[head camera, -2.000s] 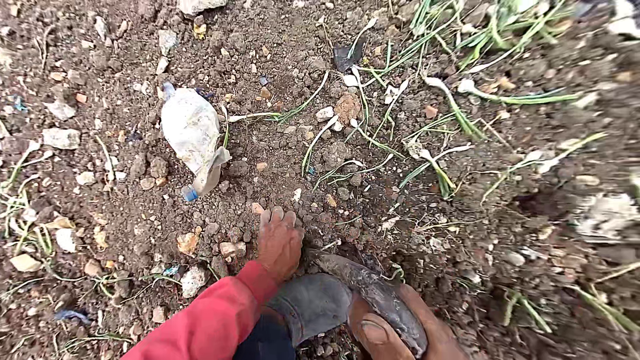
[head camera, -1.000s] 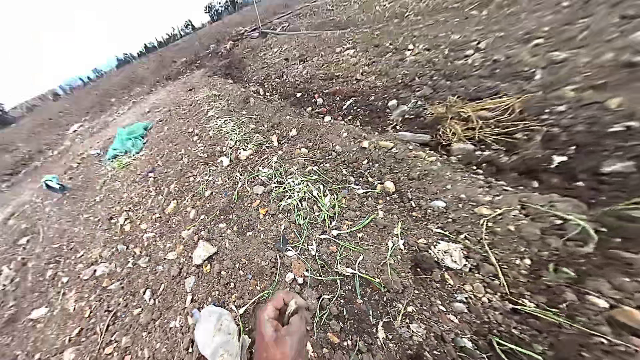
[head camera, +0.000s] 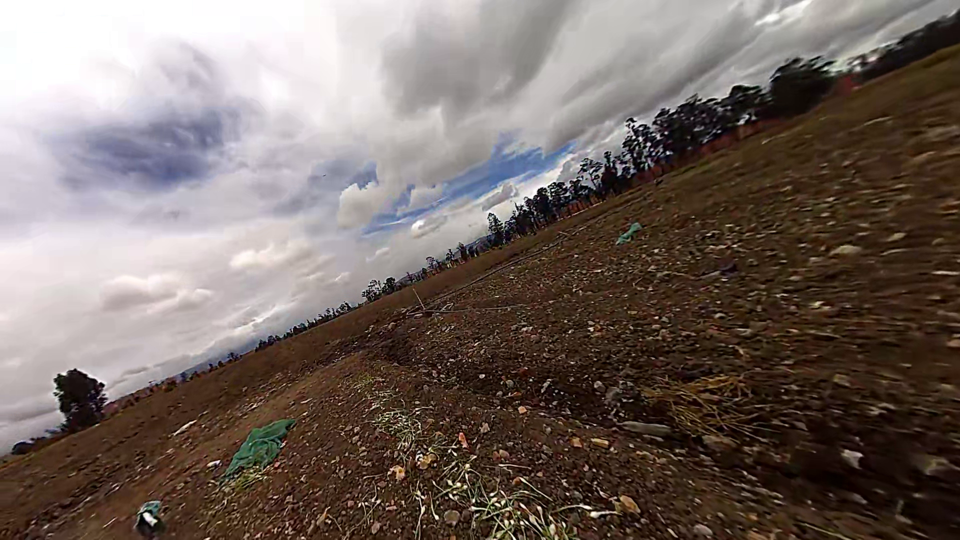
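Observation:
Neither of my hands shows in the head view now. Pulled onion seedlings with white bulbs and green leaves (head camera: 517, 511) lie in a loose heap on the stony soil at the bottom edge. More of the seedlings (head camera: 401, 421) trail off behind them along the ridge. A green mesh sack (head camera: 259, 448) lies crumpled on the ground at the lower left, with a smaller dark green and white thing (head camera: 148, 517) nearer the corner.
Dry straw (head camera: 705, 405) and a long pale stone (head camera: 645, 429) lie in the furrow on the right. Another green cloth or sack (head camera: 628, 234) rests farther off. A thin stake (head camera: 419, 299) stands beyond, and trees (head camera: 540, 204) line the tilted horizon.
The view has swung up strongly from the ground to the field and sky. The hand seen near the seedlings a second ago is out of view.

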